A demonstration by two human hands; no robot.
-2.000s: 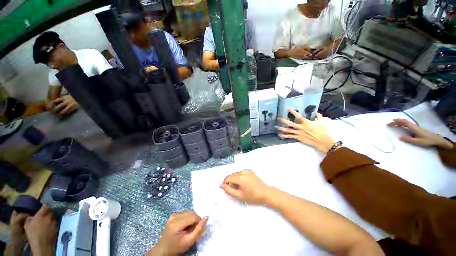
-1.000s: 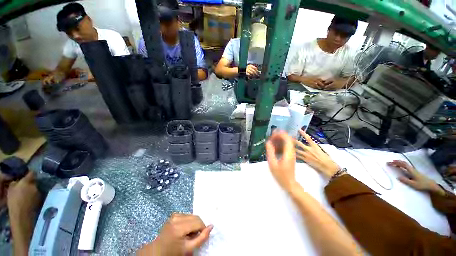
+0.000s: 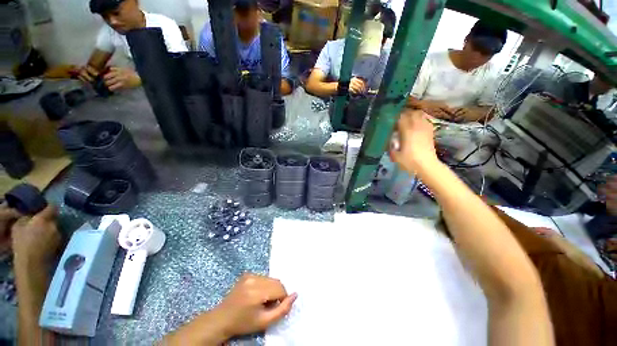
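Note:
White protective sheets (image 3: 365, 284) lie flat in front of me. My left hand (image 3: 254, 304) rests at their left edge with its fingers curled; nothing shows in it. My right hand (image 3: 414, 145) is raised and stretched forward beside the green post, above a pale blue and white carton (image 3: 399, 181). It is blurred, with a small white spot at its fingers; whether it holds something is unclear. The carton is partly hidden by my forearm and the post.
A green post (image 3: 385, 115) stands ahead. Dark stacked housings (image 3: 289, 181) and small white-tipped parts (image 3: 230, 220) are left of it. A white handheld fan (image 3: 130, 277) lies by a printed carton (image 3: 74, 280). A neighbour's brown sleeve (image 3: 565, 284) is at right. Other workers sit opposite.
My right hand has risen from the sheets and reached forward past the post. My left hand has barely moved. The neighbour's hand has left the carton. The view has shifted.

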